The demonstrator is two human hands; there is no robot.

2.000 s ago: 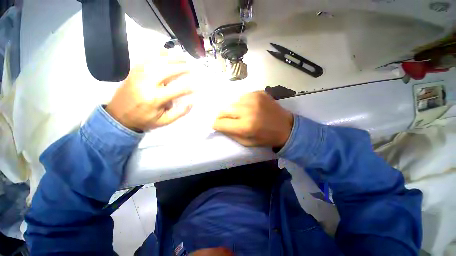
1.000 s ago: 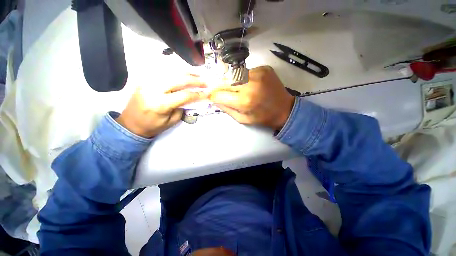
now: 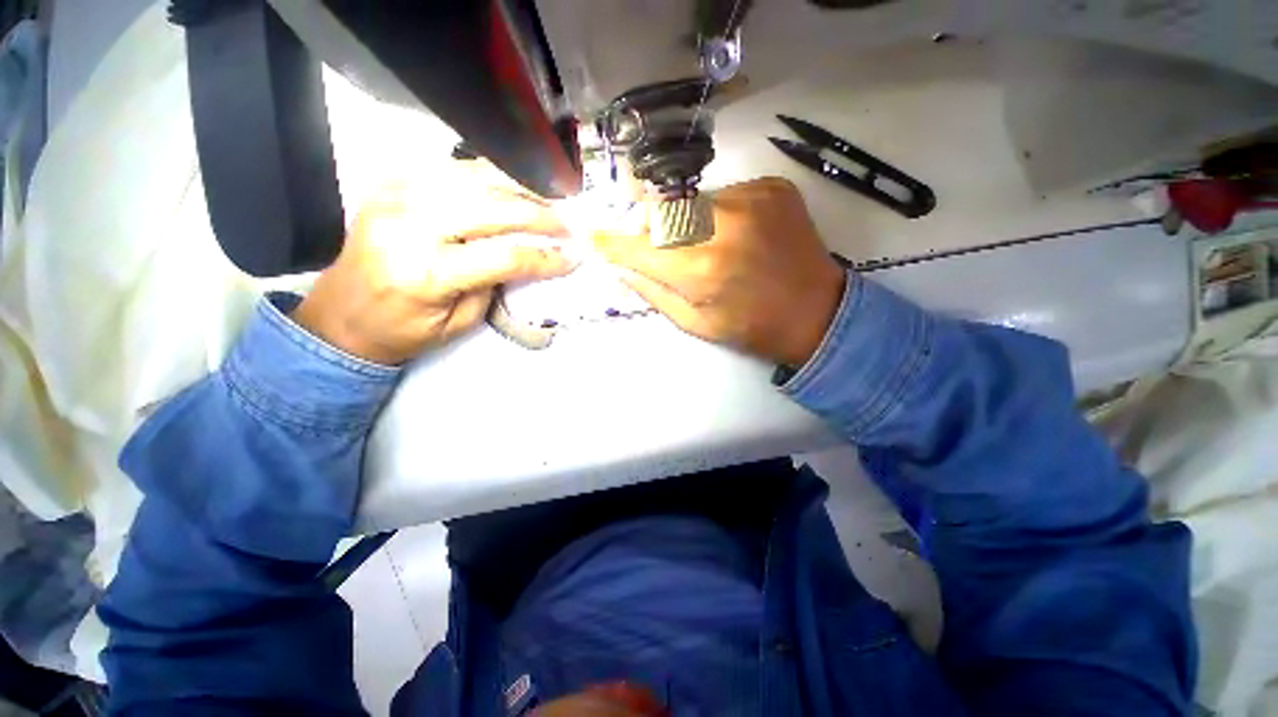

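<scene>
My left hand [image 3: 421, 266] and my right hand [image 3: 743, 266] meet at the needle area under the sewing machine head [image 3: 491, 84]. Their fingertips close together on white fabric [image 3: 400, 154], which is overexposed by the light, so its edge is hard to make out. The fabric spreads to the left behind my left hand. The round knurled metal knob [image 3: 681, 219] hangs in front of my right hand's fingers. The needle and presser foot are lost in glare. A small curved metal part [image 3: 520, 325] shows just below my left fingertips.
Black thread snips [image 3: 855, 168] lie right of the machine head. A black padded arm [image 3: 261, 154] hangs at the left. A red-handled tool [image 3: 1203, 205] and a small recessed tray [image 3: 1233, 275] are at the far right. Cream cloth [image 3: 1217, 420] is piled below them.
Since two seconds ago, my right hand has moved up beside the knurled knob, and both hands' fingertips have come together. The small curved metal part now shows. The view has shifted slightly.
</scene>
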